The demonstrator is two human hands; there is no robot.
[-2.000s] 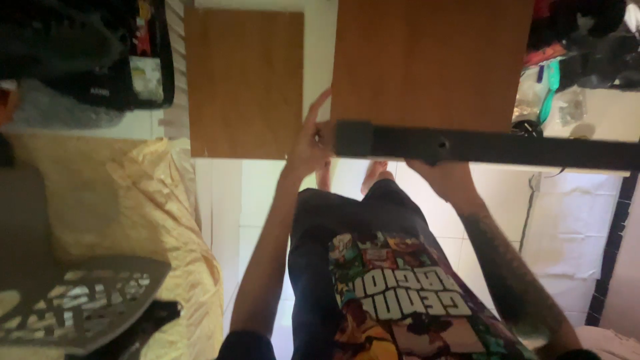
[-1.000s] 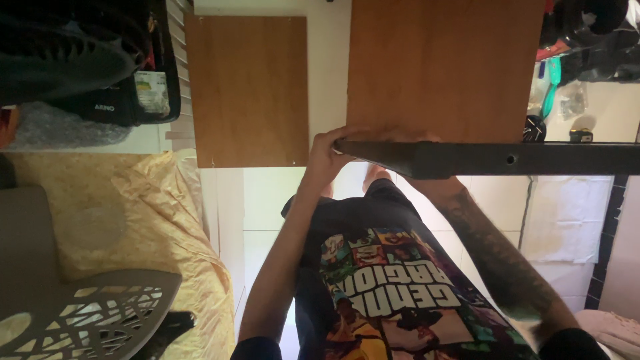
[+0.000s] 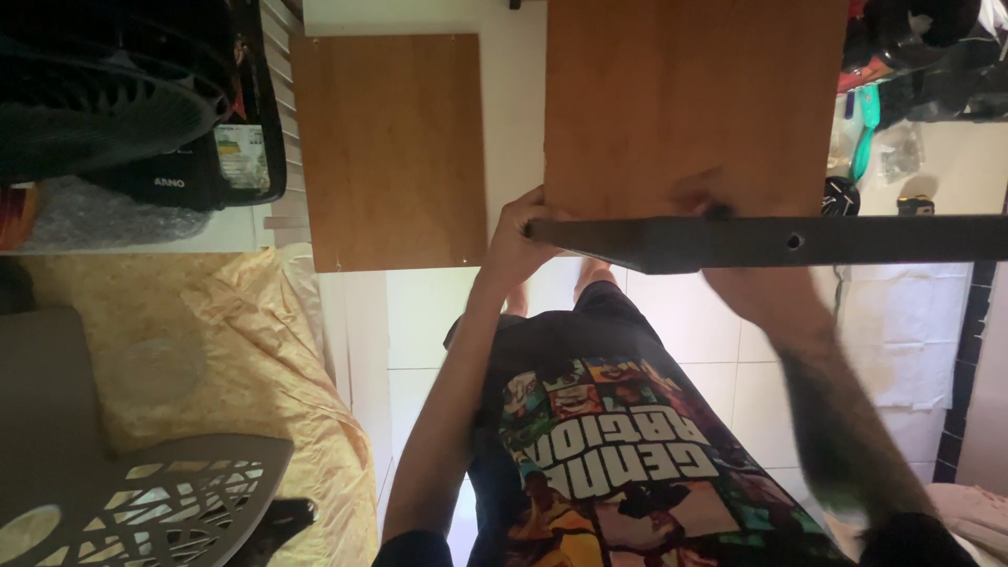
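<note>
A long black bar with a round hole runs across the near edge of a brown wood-look panel. Its left end tapers to a narrow tip. My left hand is closed around that tip, beside the panel's near left corner. Below the bar, the back of my right hand shows, blurred; the bar hides most of its fingers, so its grip cannot be told. A dark, blurred shape lies above the bar there. A second brown panel lies to the left.
A grey patterned plastic chair and yellow cloth are at left. A black Arno item sits beyond them. At right are a turquoise-handled item, a tape measure and a black dish of small metal parts.
My left hand, with raised fingers two seconds ago, is now closed on the bar's left end. The bar has turned, showing its tapered end. My right hand has moved right along it.
</note>
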